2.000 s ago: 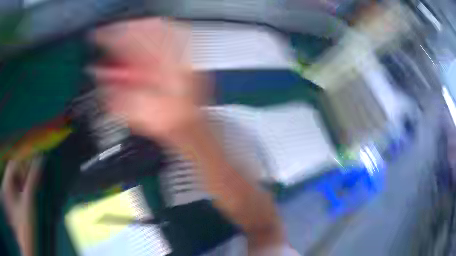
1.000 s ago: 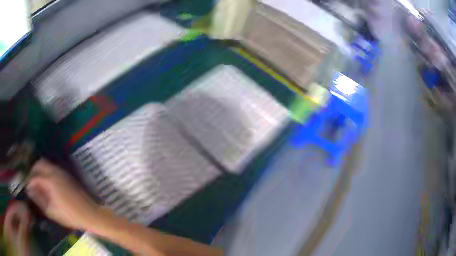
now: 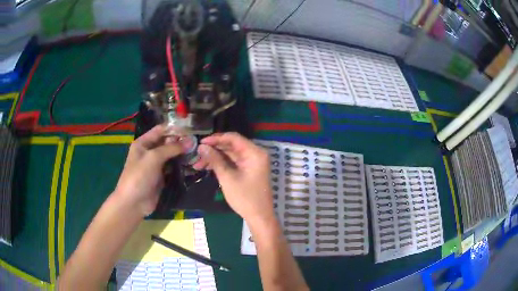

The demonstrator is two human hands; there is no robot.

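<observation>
The black test fixture [image 3: 190,62] stands upright at top centre, with a red wire [image 3: 172,71] down its front. Below its clamp is a round silver holder [image 3: 192,152]. My left hand [image 3: 149,167] is at the holder's left side, thumb and fingers bent close to it. My right hand [image 3: 241,170] is at its right side, thumb and index finger close together. Any small part there is hidden or too small to tell. Trays of bone-shaped parts lie to the right, one [image 3: 321,199] near my right wrist and a smaller one [image 3: 404,211] beside it.
More white trays [image 3: 324,71] lie at the back right. Tray stacks stand at far left [image 3: 7,182] and far right [image 3: 480,176]. A black pen [image 3: 190,252] lies across the record sheet [image 3: 164,274] and its yellow area [image 3: 162,236]. Two pale tubes [image 3: 483,102] slant at upper right.
The view has swung left from the trays and floor, bringing the whole fixture front into view. Both hands, blurred or at the left edge before, now show clearly together at the holder.
</observation>
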